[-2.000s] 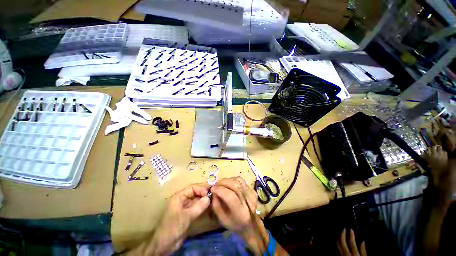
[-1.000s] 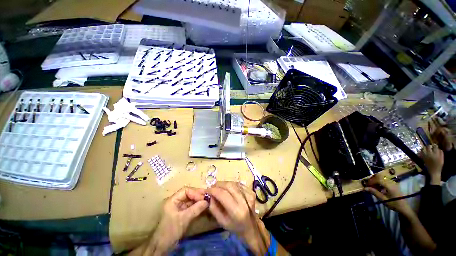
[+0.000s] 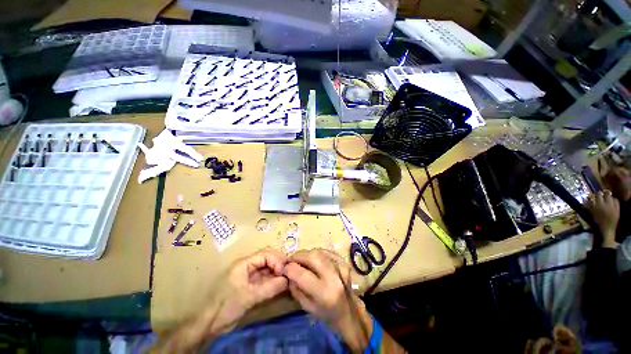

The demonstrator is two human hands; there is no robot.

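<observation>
My left hand and my right hand meet at the fingertips, low in the middle of the view. They pinch a tiny dark piece between them, mostly hidden by the fingers. Thin metal rings lie on the brown board just beyond the fingertips. A white sheet with a grid of pads lies to the left, with a few slim dark sticks beside it. Black-handled scissors lie right of my right hand.
Metal fixture, round tub, black fan, soldering station with a thick cable and yellow-green knife stand beyond and right. Black pieces, white glove and blister tray are left. Another person's hand is far right.
My hands stay together at about the same place, and the small piece shows less between the fingertips. The other person's nearer hand has left the spot beside the soldering station.
</observation>
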